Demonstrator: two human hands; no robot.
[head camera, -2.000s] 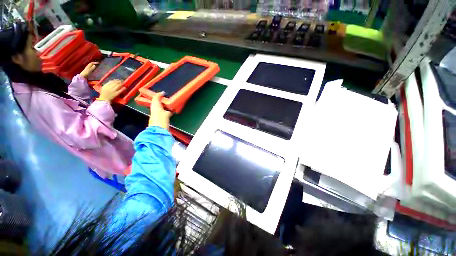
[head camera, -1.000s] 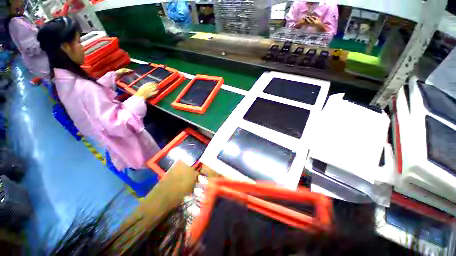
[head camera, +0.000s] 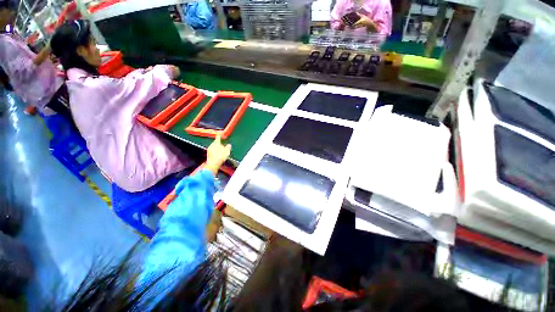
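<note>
My left hand (head camera: 217, 153), in a blue sleeve, is stretched over the belt edge. Its fingertips are at the near edge of an orange-red foam frame (head camera: 237, 108) holding a dark tablet (head camera: 219, 114); thumb and finger look apart, with no clear grip. A white foam tray (head camera: 242, 158) in front of me holds three glossy black screens, the nearest one (head camera: 288, 191) reflecting light. Part of another red frame (head camera: 329, 290) shows low at the bottom edge, cut off and partly hidden by dark hair. My right hand is not in view.
Another red frame lies partly behind my sleeve, below the belt edge. A co-worker in pink (head camera: 115, 122) sits left beside red frames (head camera: 163, 105). White sheets (head camera: 398, 152) lie right of the tray. Stacked white trays (head camera: 517, 210) and a metal post (head camera: 465, 58) stand farther right.
The red frame seen close at the bottom a second ago now shows only a small part, lower down. My left arm has come back over the belt edge. The co-worker's arm has reached across the belt.
</note>
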